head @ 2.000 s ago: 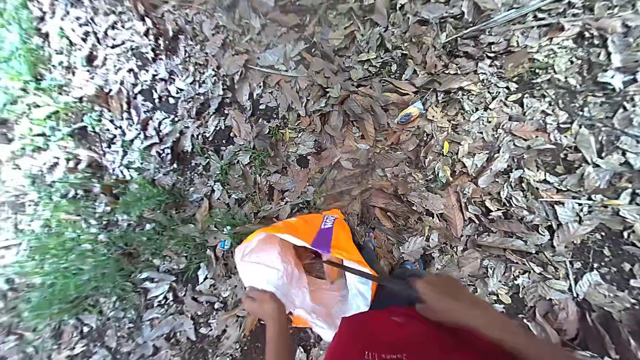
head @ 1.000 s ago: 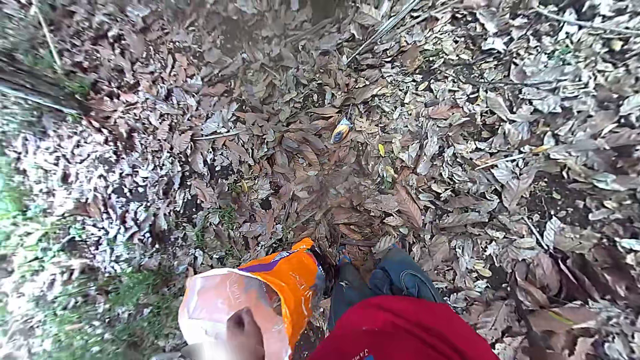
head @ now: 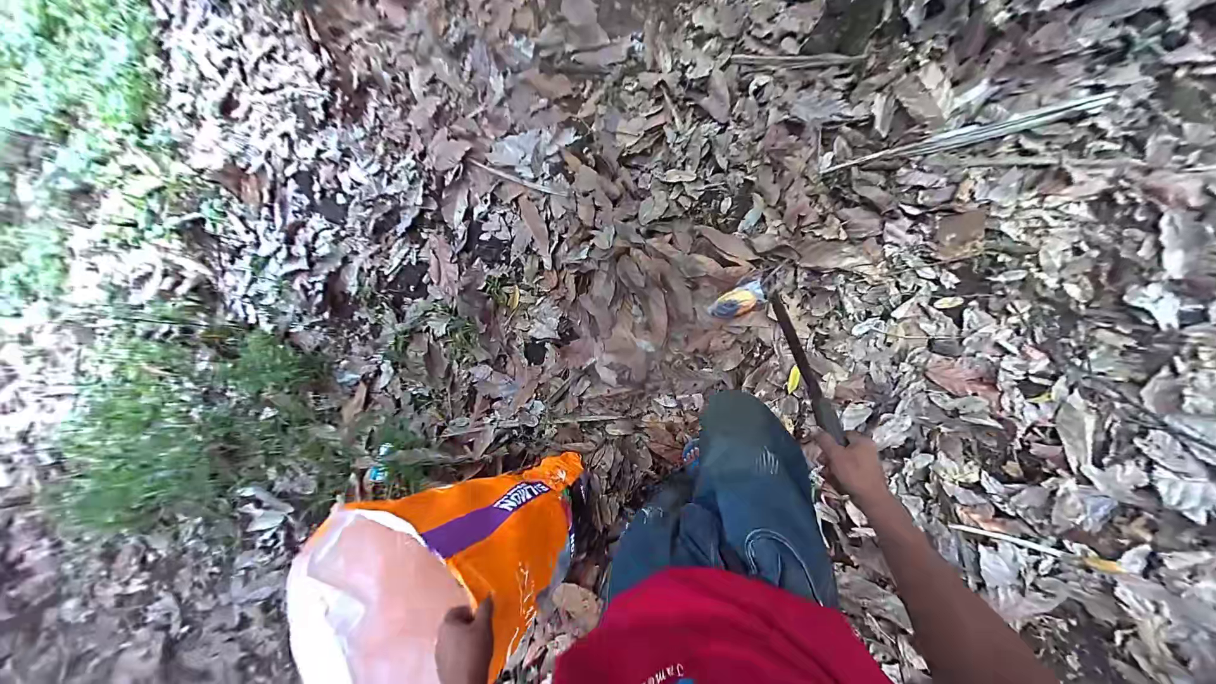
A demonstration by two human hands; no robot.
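Observation:
At the lower left, my left hand [head: 465,641] grips the rim of an orange, purple and white plastic sack [head: 513,532], whose pale inside shows. My right hand [head: 848,464], at the right of my knee, is closed around the handle of a long, thin, dark tool [head: 800,356]; its exact kind cannot be told. The tool's far end touches or lies just beside a crumpled, colourful plastic wrapper [head: 738,300] on the leaf litter. What the sack holds is hidden.
Dry brown leaves [head: 608,285] cover the ground. Green grass [head: 142,437] grows at the left. A dry palm frond or stalk [head: 969,133] lies at the upper right. A small blue and white scrap [head: 380,464] lies beside the sack. My jeans-clad legs [head: 750,494] are between my hands.
Two seconds ago the tool's end was at the sack's mouth; now my right hand holds it out at the wrapper, away from the sack. My left hand stays at the sack.

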